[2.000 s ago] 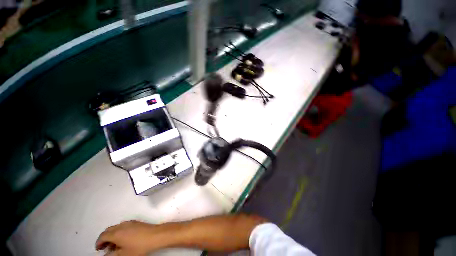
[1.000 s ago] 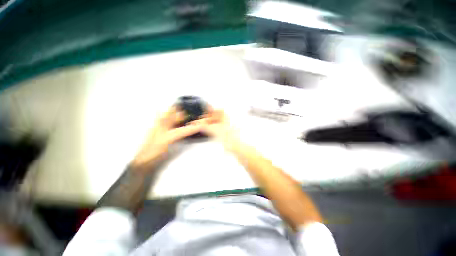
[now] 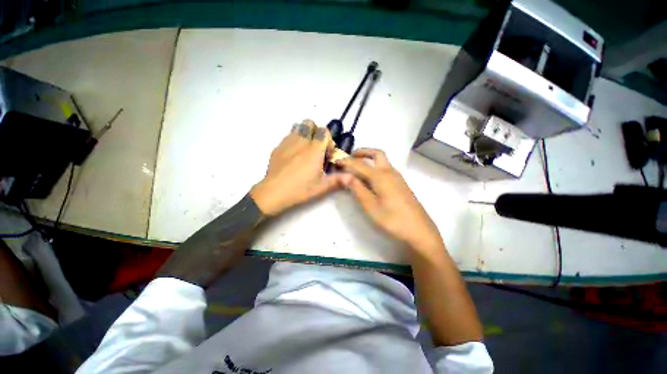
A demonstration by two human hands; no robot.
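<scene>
Two small black housings (image 3: pixel 346 141) lie side by side on the white bench, mostly hidden under my hands. A cream-yellow strip (image 3: pixel 338 155) shows on them between my fingers. Their two short black cables (image 3: pixel 358 93) point away from me with dark plugs at the ends. My left hand (image 3: pixel 296 168) covers the housings from the left, its fingers on them. My right hand (image 3: pixel 380 191) holds them from the right, thumb near my left thumb.
The white screw feeder (image 3: pixel 505 95) stands at the right. The black screwdriver (image 3: pixel 578 213) lies right of my hands, its thin bit pointing left. More black units (image 3: pixel 635 144) are at the far right. A dark feeder (image 3: pixel 40 150) and a person's arm are at the left.
The view has swung from the right side of the bench to its middle. My hands now hold the housings on the bench; a second ago they held a blurred dark object.
</scene>
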